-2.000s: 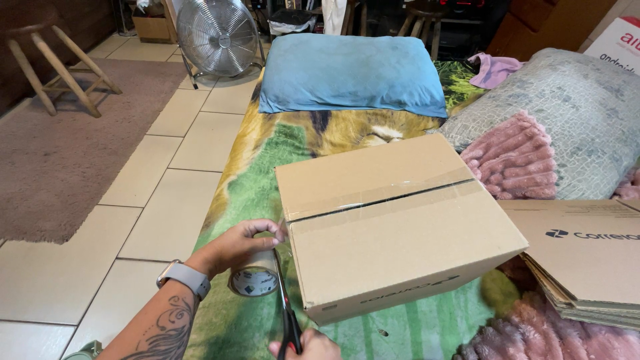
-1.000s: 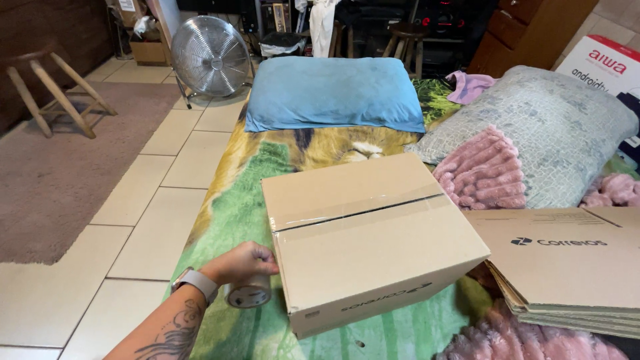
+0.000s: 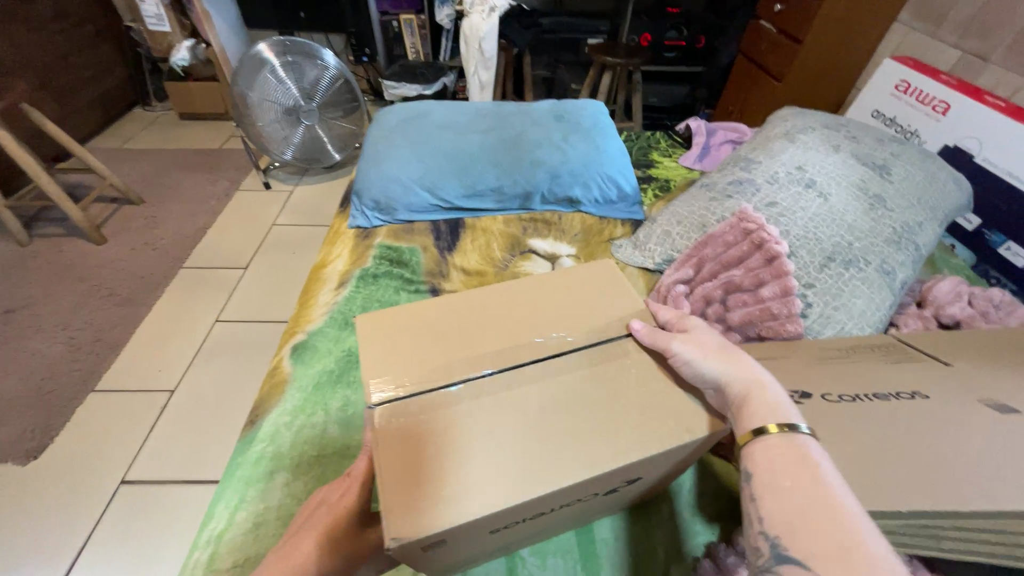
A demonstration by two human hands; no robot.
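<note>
A cardboard box (image 3: 528, 416) stands before me on a bed with a lion-print blanket (image 3: 336, 400). Clear tape crosses its top along a dark seam between the two flaps. My left hand (image 3: 340, 512) presses against the box's left side, its fingertips partly hidden by the box. At the right end of the seam, my right hand (image 3: 684, 348) grips the upper edge, thumb on top and the other fingers over the right side. Both hands hold the box between them. Neither the tape roll nor the scissors can be seen now.
Flattened cardboard boxes (image 3: 864, 448) lie stacked at the right. Beyond are a pink plush blanket (image 3: 736, 280), a patterned pillow (image 3: 840, 200) and a blue pillow (image 3: 496, 160). A metal fan (image 3: 300, 104) stands on the floor at the left.
My left hand has left the tape roll and moved to the box's left side. My right hand, which held scissors two seconds ago, has come onto the box's right edge.
</note>
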